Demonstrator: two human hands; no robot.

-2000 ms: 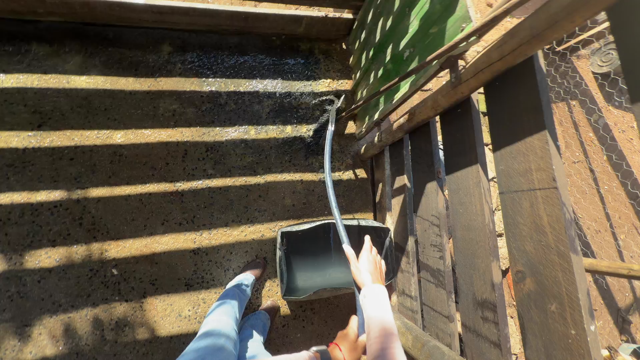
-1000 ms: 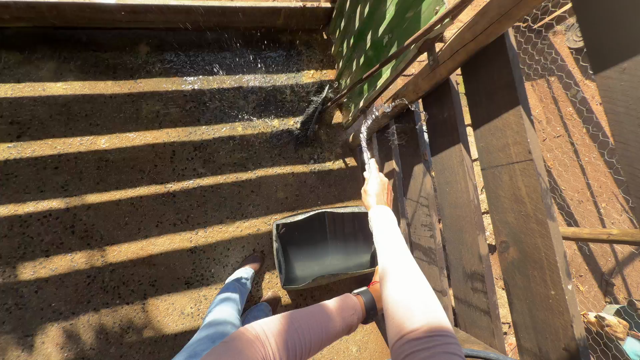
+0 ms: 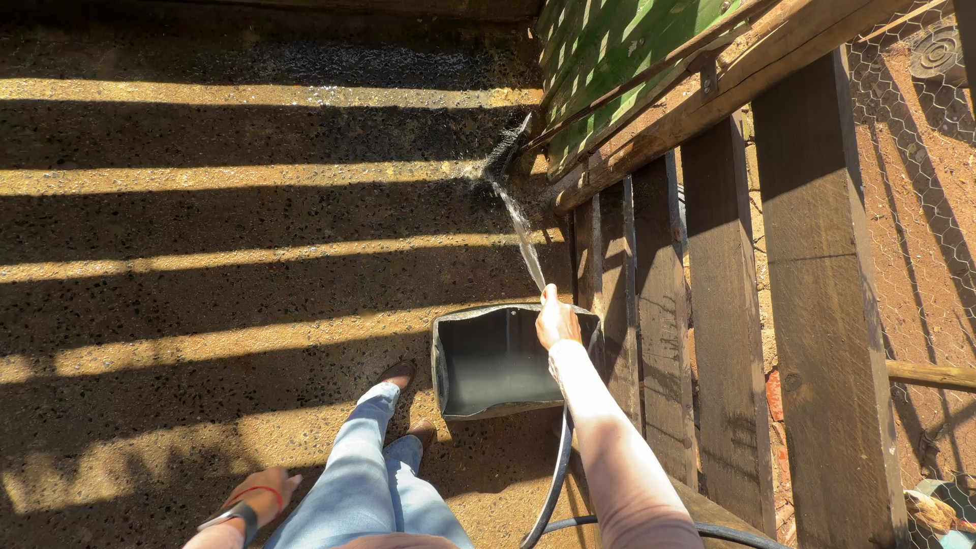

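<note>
My right hand (image 3: 557, 320) grips the end of a dark hose (image 3: 558, 482), whose line runs down under my forearm. A stream of water (image 3: 521, 229) leaves it and splashes on the floor beside the green panel (image 3: 602, 69). Below and left of that hand stands a black open container (image 3: 496, 381) with an uneven rim. My left hand (image 3: 263, 492) hangs at the lower left beside my jeans, holding nothing, with a red cord and a watch band at its wrist; its fingers look loosely curled.
A slatted wooden fence (image 3: 823, 305) with a round rail (image 3: 686, 114) runs down the right side. Beyond it are wire mesh (image 3: 915, 191) and reddish soil. The pebbled concrete floor (image 3: 191, 290) carries striped shadows and is wet near the top.
My left hand has come away from the hose side to the lower left. My right hand has moved back toward the container, and the water now lands on the floor beside the green panel.
</note>
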